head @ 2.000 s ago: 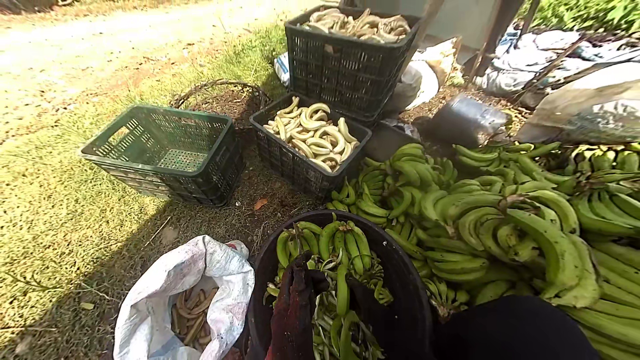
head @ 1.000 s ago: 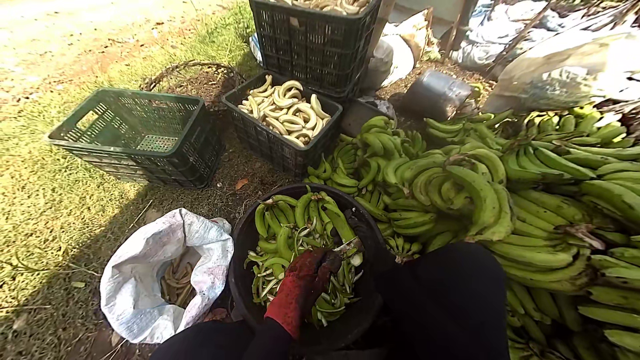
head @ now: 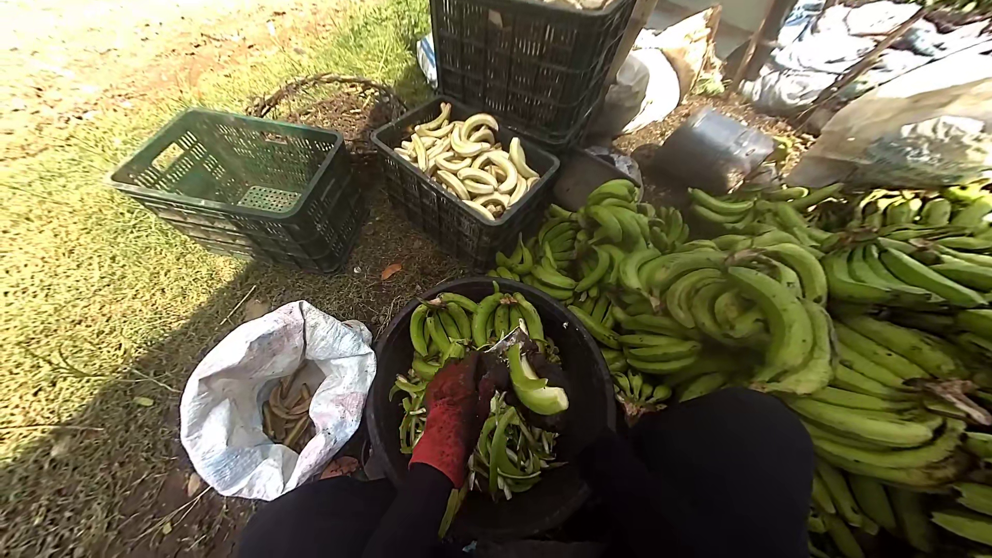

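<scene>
My left hand (head: 453,407), in a red and dark glove, is over a round black tub (head: 601,372), its fingers closed at the near end of a knife (head: 508,341) whose short blade points right. Beside it, my right hand (head: 562,372), in a dark glove and largely lost in shadow, holds a partly peeled green banana (head: 539,391), pale at its lower end. Bunches of unpeeled green bananas (head: 442,329) lie in the back of the tub. Strips of green peel (head: 508,457) lie below my hands.
A white woven sack (head: 225,418) with brownish scraps stands left. Beyond are a green crate (head: 232,209), a black crate (head: 411,174) of peeled bananas (head: 477,167) and a taller crate (head: 519,70). A large heap of green bananas (head: 713,310) lies right, near my knee (head: 721,465).
The banana between my hands now shows bare pale flesh at its lower end. My left hand remains over the tub. The view has shifted somewhat.
</scene>
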